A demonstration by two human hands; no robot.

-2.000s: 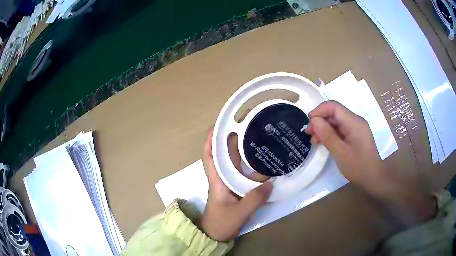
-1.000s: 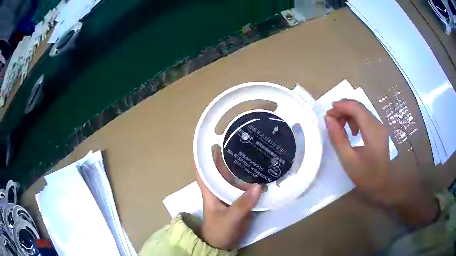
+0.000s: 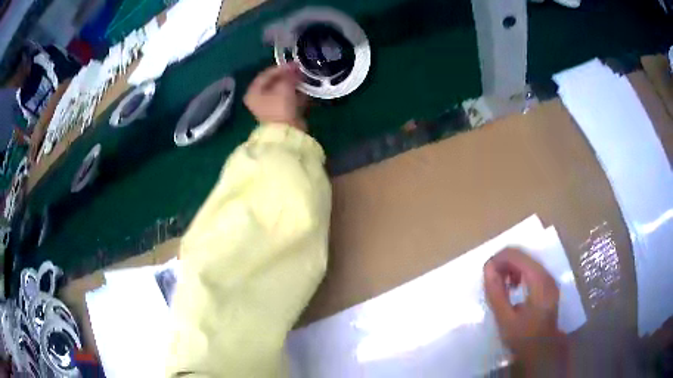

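Note:
A white ring housing [image 3: 356,71] with a dark centre is over the green conveyor belt, blurred. My left hand [image 3: 277,94] reaches out over the belt, its fingertips at the housing's lower-left rim and gripping it. Whether the housing rests on the belt cannot be told. My right hand [image 3: 522,295] is over the glossy white sheets [image 3: 413,314] at the lower right, thumb and fingertip pinched together in a loop. No piece is visible between them.
More white rings [image 3: 205,112] lie on the belt [image 3: 413,81]. A pale metal upright [image 3: 502,52] stands at its edge. Paper stacks lie left [image 3: 129,317] and right [image 3: 627,170], shiny scraps [image 3: 599,266] beside the sheets, and a housing pile [image 3: 48,325] far left. A person [image 3: 44,81] is partly visible at upper left.
My left hand has carried the housing from above the sheets forward to the belt. My right hand has moved off the housing's side and stays over the sheets. The view has shifted.

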